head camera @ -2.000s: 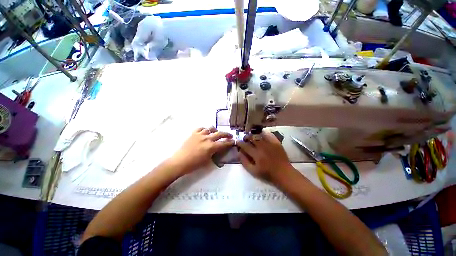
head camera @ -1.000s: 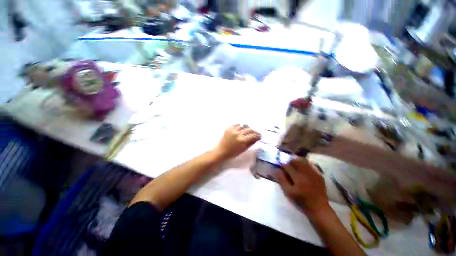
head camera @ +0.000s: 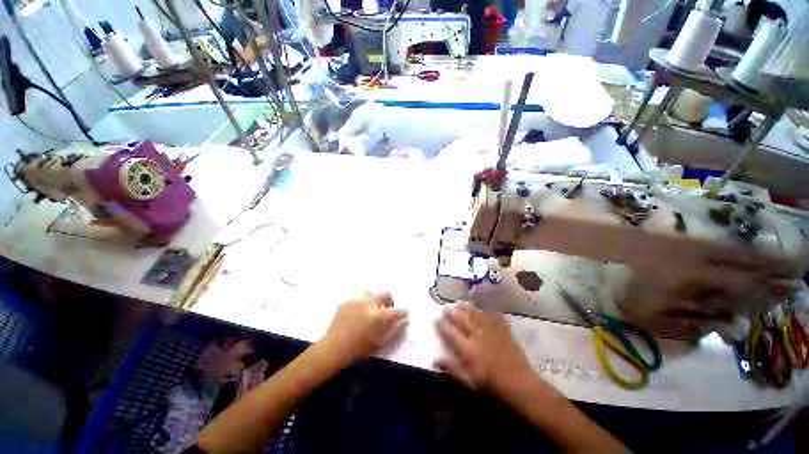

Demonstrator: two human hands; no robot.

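The cream sewing machine (head camera: 585, 226) stands right of centre, with its head above the dark-outlined needle plate (head camera: 455, 264). My left hand (head camera: 365, 326) is at the front of the white table, left of and in front of the plate, fingers curled. My right hand (head camera: 479, 344) is slightly blurred, just in front of the plate, fingers bent towards my left hand. There is a gap between the hands. I cannot make out any fabric piece in or between them against the white table. Nothing can be made out under the needle.
Scissors (head camera: 621, 350) with yellow and green handles lie on the machine bed's front edge, right of my right hand. More coloured scissor handles (head camera: 773, 348) are at the far right. A purple-ended machine (head camera: 142, 191) stands far left. A blue basket (head camera: 133, 381) is below the table.
The view has swung left and up, then steadied. Both hands have come away from the needle area towards the table's front edge.
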